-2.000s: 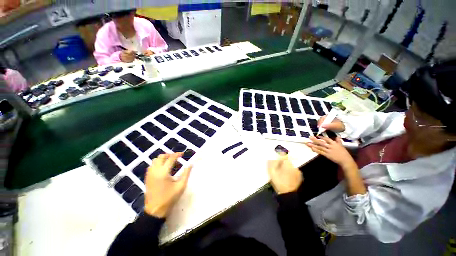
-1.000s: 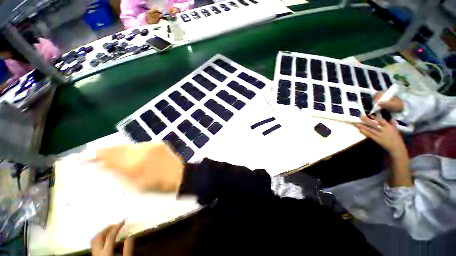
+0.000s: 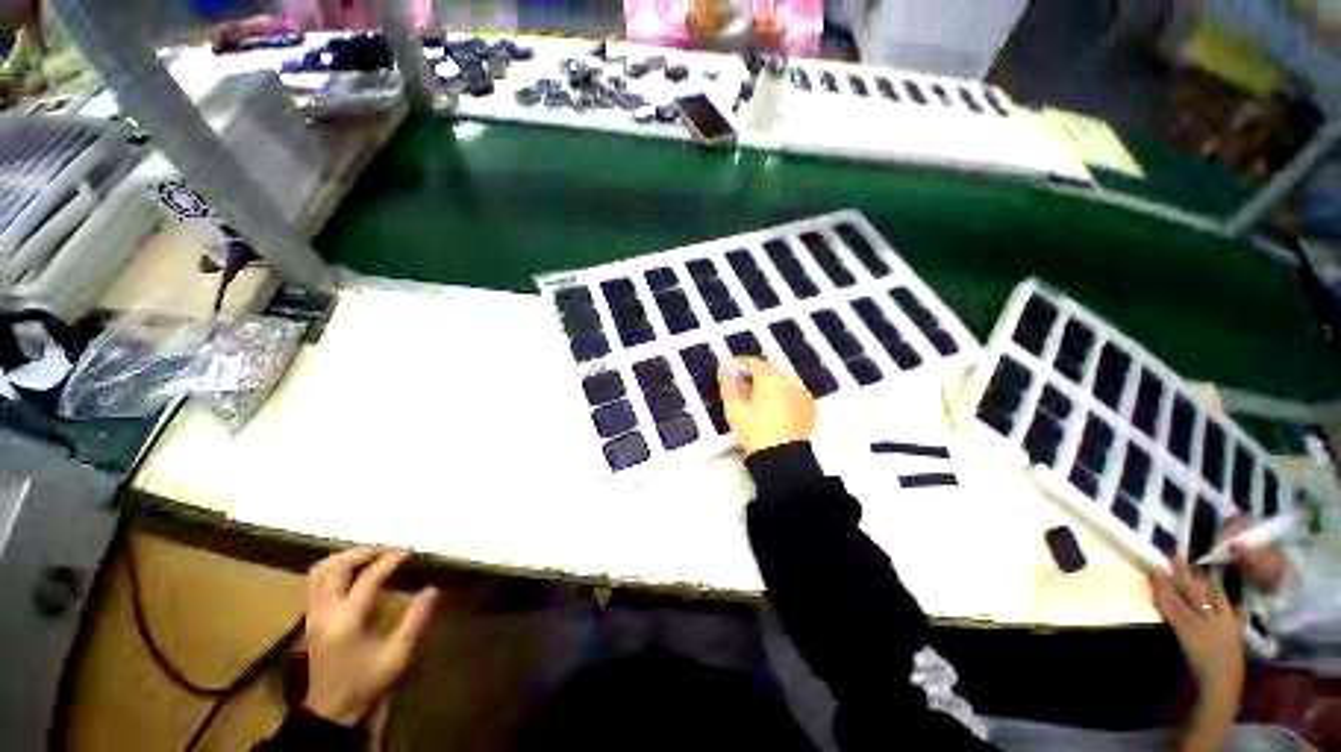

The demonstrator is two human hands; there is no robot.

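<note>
The white parts tray (image 3: 753, 317) holds two long rows of black watch cases (image 3: 625, 450). My right hand (image 3: 768, 404) is over the tray's near row, fingertips pinched together at a slot. A small pale glint shows at the fingertips; whether they hold a part cannot be told. My left hand (image 3: 356, 629) is at the bench's front edge, fingers apart, with nothing seen in it. Two black strips (image 3: 927, 481) lie right of the tray. A loose black case (image 3: 1065, 548) lies farther right on the bench.
A clear bag of small parts (image 3: 177, 370) lies at the bench's left end. The neighbour's tray (image 3: 1096, 517) is at the right, with another person's hand (image 3: 1206, 624) and a white pen-like tool at it. The green conveyor (image 3: 485, 191) runs behind. A cord hangs below the bench at left.
The view has turned left. My right hand, blurred over the bench left of the tray a second ago, is now at the tray. My left hand has stayed near the front edge.
</note>
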